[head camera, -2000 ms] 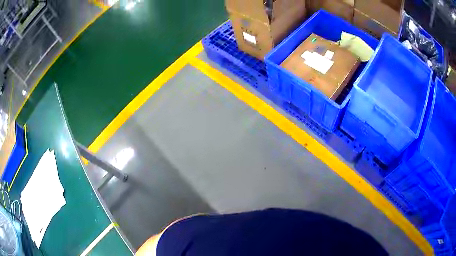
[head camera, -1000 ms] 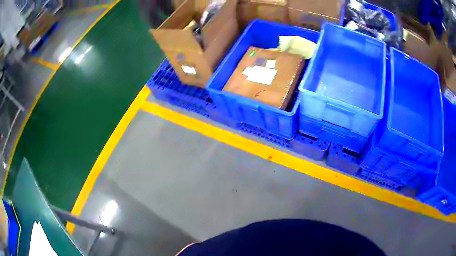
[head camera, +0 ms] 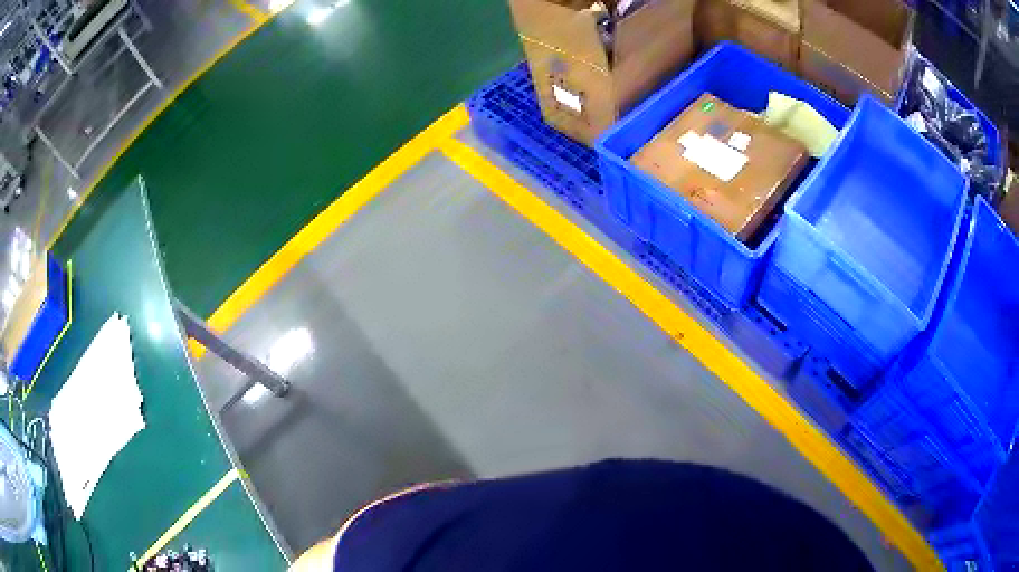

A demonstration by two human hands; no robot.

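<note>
Neither of my hands is in the picture. A dark blue clothed part of my body (head camera: 626, 520) fills the bottom middle, with a sliver of bare skin at its left edge. The green table (head camera: 207, 447) lies at the left. White work sheets (head camera: 98, 413) lie flat on it. At the bottom edge of the picture, a small cluster of dark, white-speckled ends (head camera: 177, 561), which look like cable leads, shows cut off on the table near a yellowish tape line.
A light-blue fan (head camera: 17, 486) and a blue bin (head camera: 43, 324) are at the left edge. Blue crates (head camera: 883, 212), one holding a closed carton (head camera: 724, 162), and an open carton (head camera: 609, 67) stand on a blue pallet (head camera: 531, 129) at the right. A table leg (head camera: 229, 355) sticks out.
The view swung right, towards the crates, then back left. The table, sheets and fan show again, and the speckled cluster has come in at the bottom edge. No hand appears in any frame.
</note>
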